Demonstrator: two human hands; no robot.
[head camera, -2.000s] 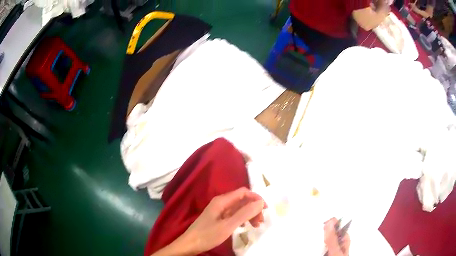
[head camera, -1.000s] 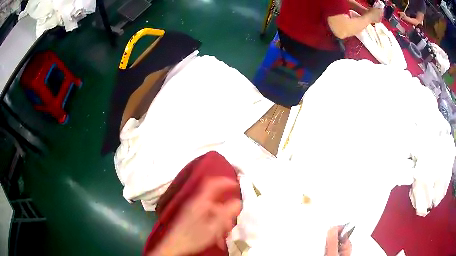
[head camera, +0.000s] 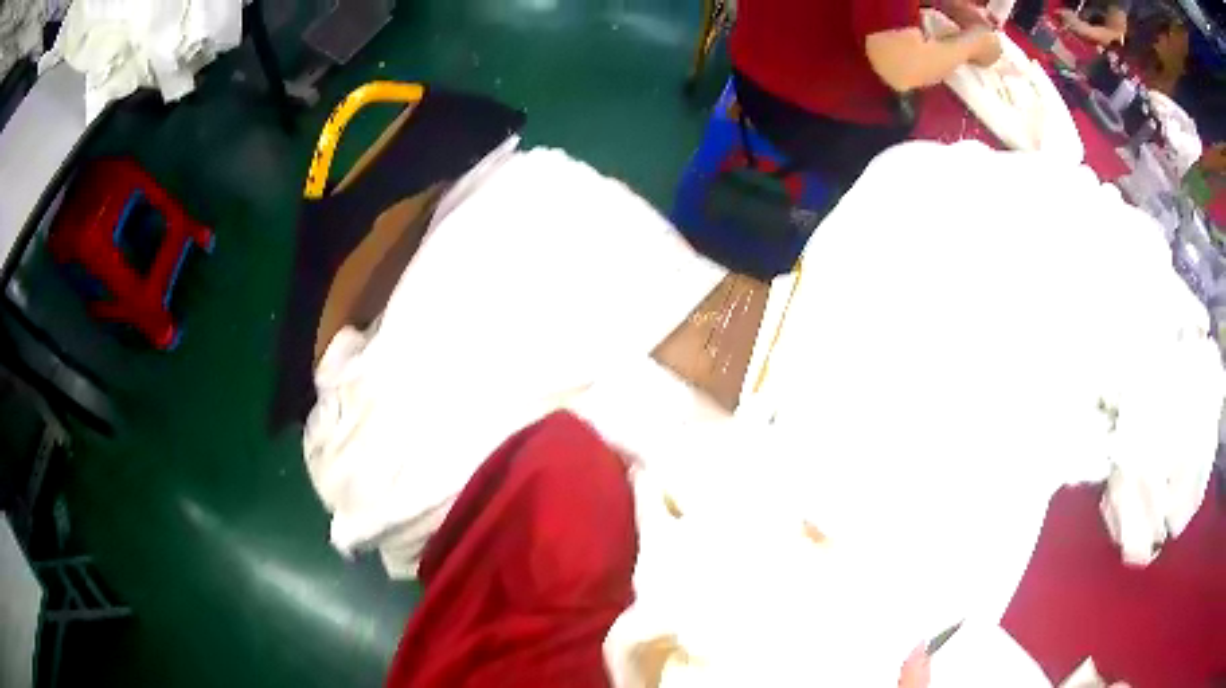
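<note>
A large overexposed heap of white garments (head camera: 928, 390) fills the middle and right, and its folds are washed out. My right hand (head camera: 914, 667) shows only as a fingertip or two at the bottom edge, among the white cloth. The thin pointed blade of the snips (head camera: 944, 637) sticks up beside it; the grip is cut off by the frame. My left hand is out of the picture. Dark red cloth (head camera: 545, 538) covers a rounded shape at bottom centre, left of the white cloth.
More white garments (head camera: 471, 323) drape over a cardboard box (head camera: 717, 329). A black panel with a yellow bar (head camera: 352, 118) stands left of it on the green floor. A red stool (head camera: 128, 249) is at far left. A person in red (head camera: 820, 61) holds pale cloth by the red table (head camera: 1102, 591).
My left hand has left the red cloth and gone out of view. My right hand and the snips have moved lower, mostly out of the picture. The view has shifted slightly.
</note>
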